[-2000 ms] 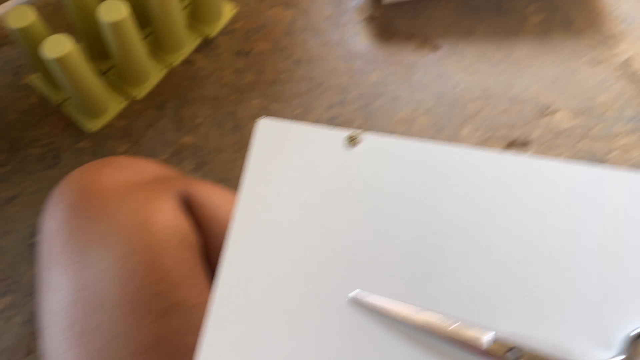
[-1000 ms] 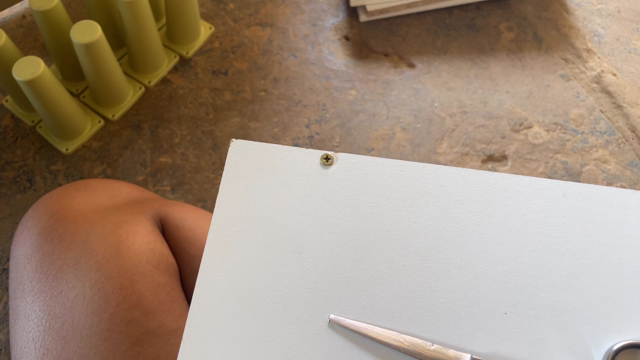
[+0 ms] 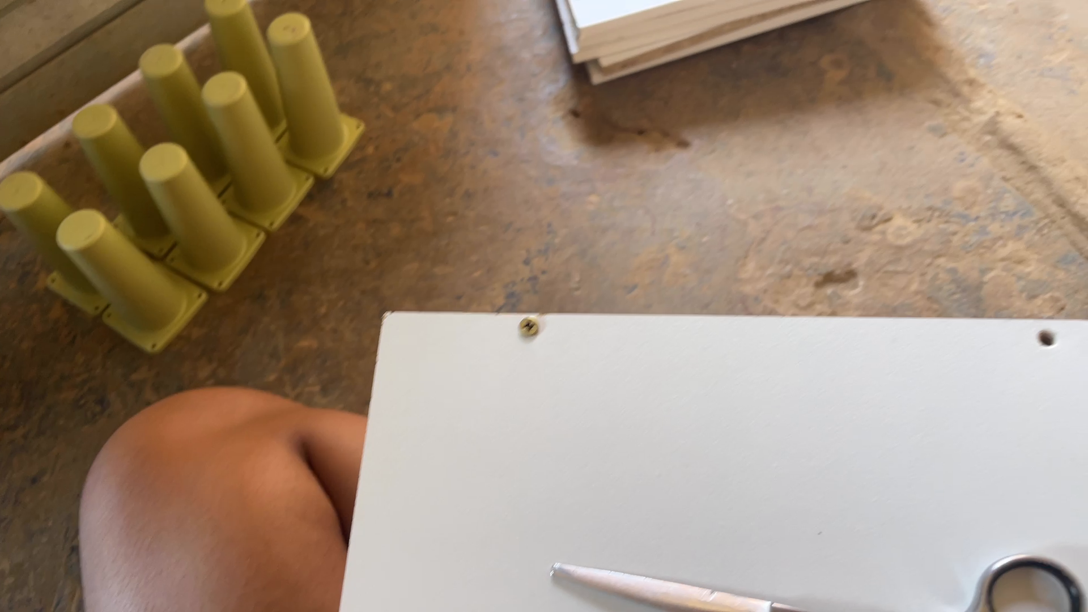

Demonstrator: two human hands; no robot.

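Neither my left hand nor my right hand shows in the head view. A white board [image 3: 714,442] fills the lower right, beside my bare bent knee. A brass-coloured cross-head screw [image 3: 529,326] sits in the board near its far left corner, its head at the surface. Farther right along the same edge is a small dark hole [image 3: 1046,338]. A pair of scissors [image 3: 663,586] lies on the board at the bottom, blades pointing left; the lower part is cut off by the frame.
Several yellow-green tapered plastic furniture legs [image 3: 200,217] stand on their square bases on the worn brown floor [image 3: 476,195], at the upper left. A stack of white-faced boards [image 3: 680,38] lies at the top. My knee [image 3: 221,493] is left of the board.
The view has shifted, bringing more of the furniture legs and the hole in the board into frame. The screw and scissors remain on the board.
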